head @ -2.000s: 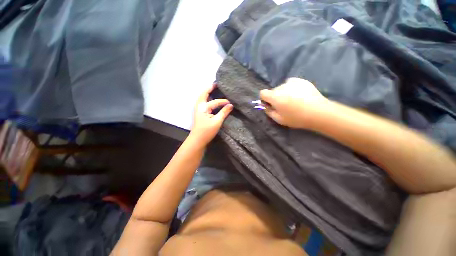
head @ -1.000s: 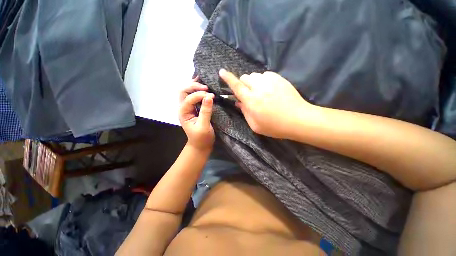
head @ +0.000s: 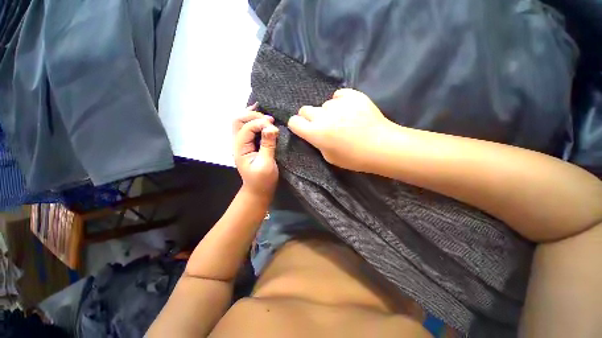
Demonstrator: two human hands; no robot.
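Observation:
A dark grey herringbone jacket (head: 455, 228) lies over the front edge of the table and hangs towards me. Its shiny blue-grey lining (head: 429, 72) puffs out above the rough wool. My left hand (head: 256, 148) pinches the jacket's left edge between thumb and fingers. My right hand (head: 340, 129) is a closed fist just right of it, against the wool; its fingertips are hidden and no tool shows in it now.
The white table (head: 208, 79) shows between the jacket and grey garments (head: 102, 92) hanging at the left. Below them are a wooden stool (head: 79, 228) and a dark cloth heap (head: 129, 294) on the floor.
The view is closer on the jacket than two seconds ago. My right hand has come nearer my left; its extended forefinger has curled in, and the metallic glint seen earlier is gone.

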